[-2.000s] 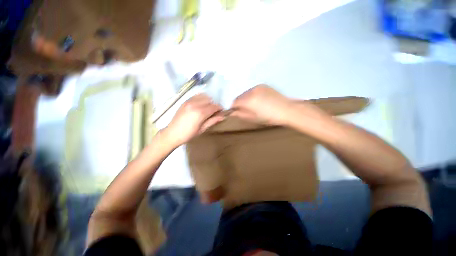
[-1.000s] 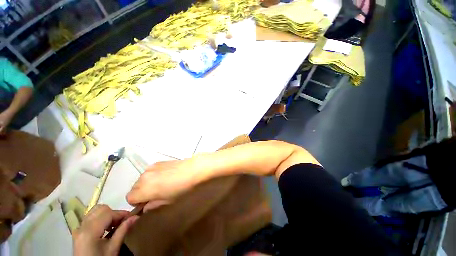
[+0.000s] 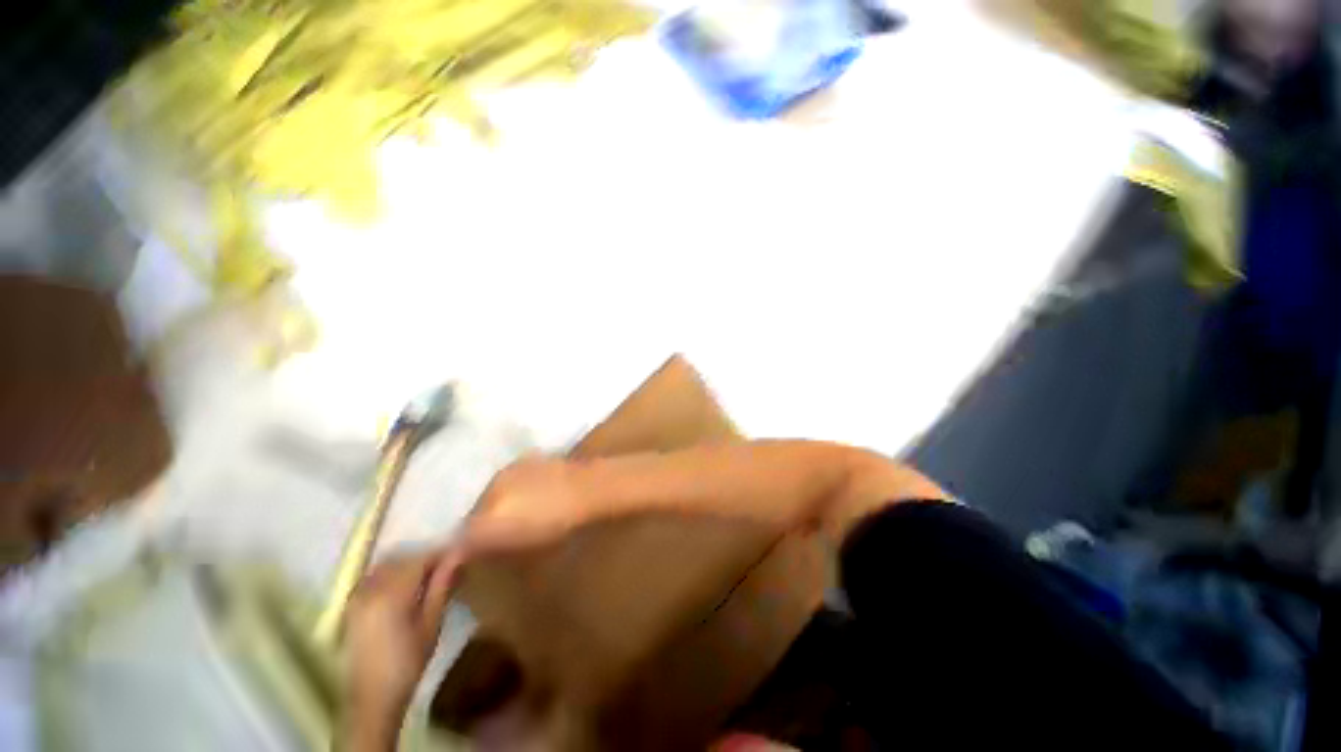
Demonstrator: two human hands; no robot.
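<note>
A brown leather bag body (image 3: 633,602) lies at the table's near edge, partly over my lap, with a corner pointing up past my right forearm. My right hand (image 3: 522,507) is at its upper left edge, fingers closed on the rim. My left hand (image 3: 394,624) is right beside it, fingertips meeting my right fingers at the same edge; blur hides the exact grip. The hammer (image 3: 377,507) lies beyond my left hand, its pale handle slanting up to a small dark head. No hand holds it.
Yellow-green strips (image 3: 316,140) lie heaped at the upper left. A blue plastic tray (image 3: 765,74) is at the top. Brown bag pieces (image 3: 74,397) are at the left edge. Pale templates (image 3: 162,661) lie lower left. The white table's (image 3: 706,265) right edge borders grey floor.
The view has swung from the near work out over the table and partly back down. Both hands stay together at the bag's edge. More of the brown bag body shows than one second ago.
</note>
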